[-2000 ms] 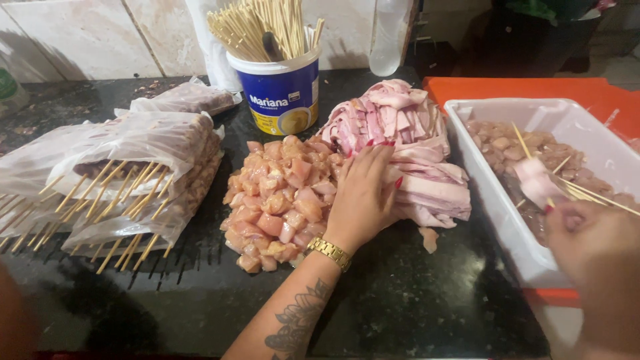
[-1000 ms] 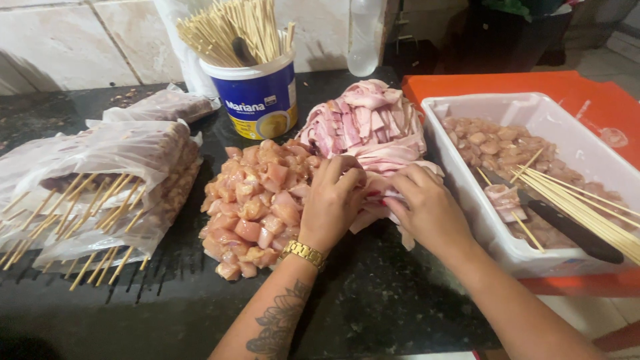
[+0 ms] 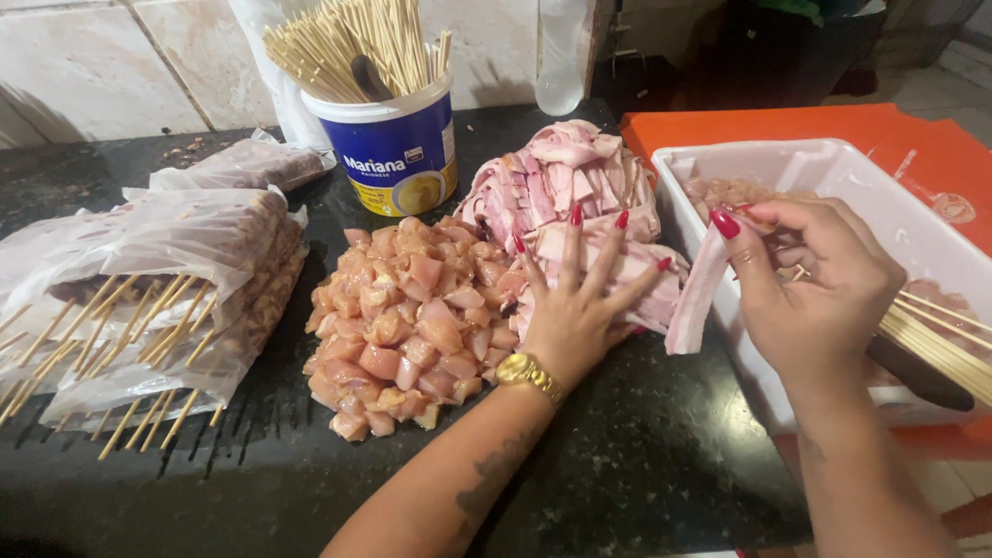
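Note:
My left hand (image 3: 581, 302) lies spread flat on a pile of bacon strips (image 3: 558, 182), palm down, its fingers apart. Pinched between the thumb and fingers of my right hand (image 3: 806, 271), a single bacon strip (image 3: 697, 294) hangs down beside the pile, at the near-left rim of a white plastic tub (image 3: 907, 178). Pink meat cubes (image 3: 744, 190) lie in the tub, partly hidden by my right hand. Bamboo skewers (image 3: 938, 333) and a dark knife handle (image 3: 918, 372) rest across its near right side. Left of my left hand is a heap of raw chicken cubes (image 3: 411, 325).
A mayonnaise bucket (image 3: 387, 147) full of bamboo skewers (image 3: 372, 46) stands behind the chicken. Plastic-wrapped meat skewers (image 3: 155, 294) are stacked at the left, with another wrapped packet (image 3: 244, 163) behind. The tub sits on an orange surface (image 3: 790, 124) beside the black stone counter (image 3: 635, 465).
A second ago both hands were together at the bacon. My right hand has since moved right, to the tub, with a strip in its fingers; my left hand has spread open on the pile.

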